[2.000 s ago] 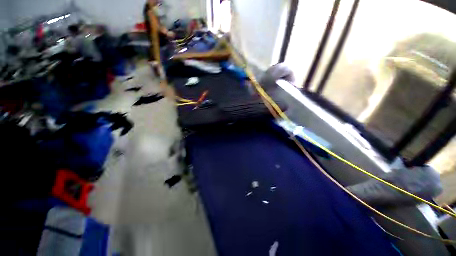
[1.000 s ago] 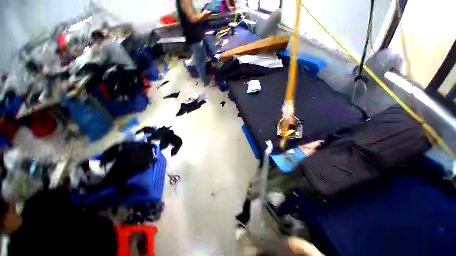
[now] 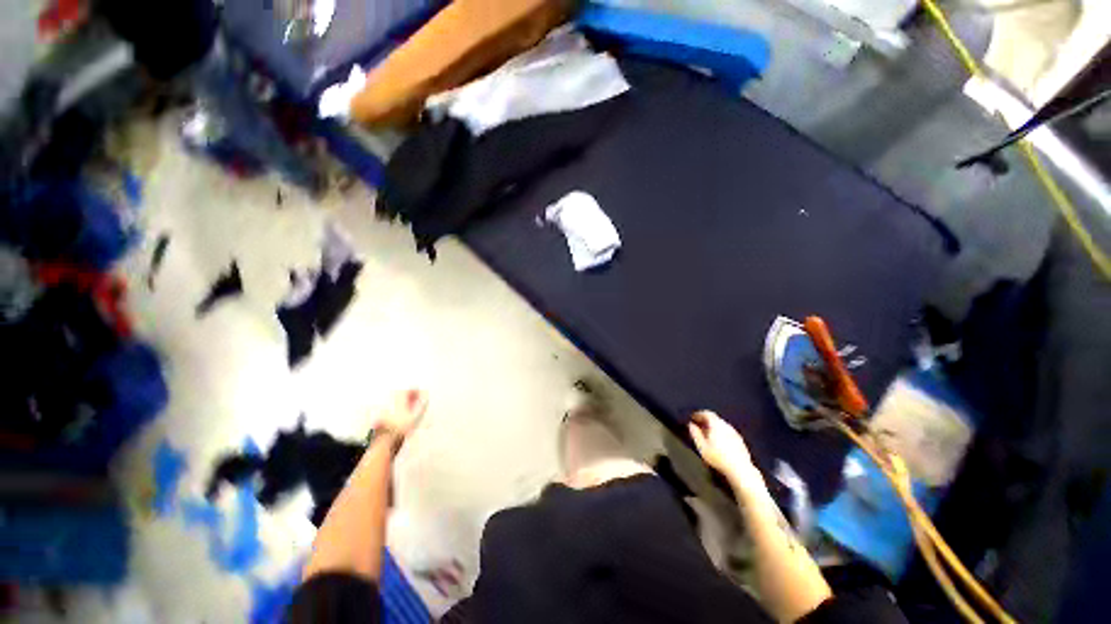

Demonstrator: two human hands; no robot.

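My left hand (image 3: 400,417) hangs over the pale floor, small and blurred, with nothing visible in it. My right hand (image 3: 716,436) is at the near edge of the dark ironing table (image 3: 719,232); its fingers look bent and I see no item in it. A steam iron (image 3: 799,375) with an orange-red handle lies to the right of my right hand. A small stack of white pieces (image 3: 587,232) lies on the table. Black cloth (image 3: 487,171) and light grey panels (image 3: 536,83) lie at the table's far left end.
A brown sleeve board (image 3: 457,55) and a bright blue bar (image 3: 676,39) are at the far end. A blue pad with a tan patch (image 3: 920,429) sits right of the iron. Yellow-orange lines (image 3: 916,518) run from the iron. Black scraps (image 3: 319,311) lie on the floor.
The view has turned and tilted down from the room and window side. The table, iron and both my hands now show clearly in front of me. The standing person is out of view.
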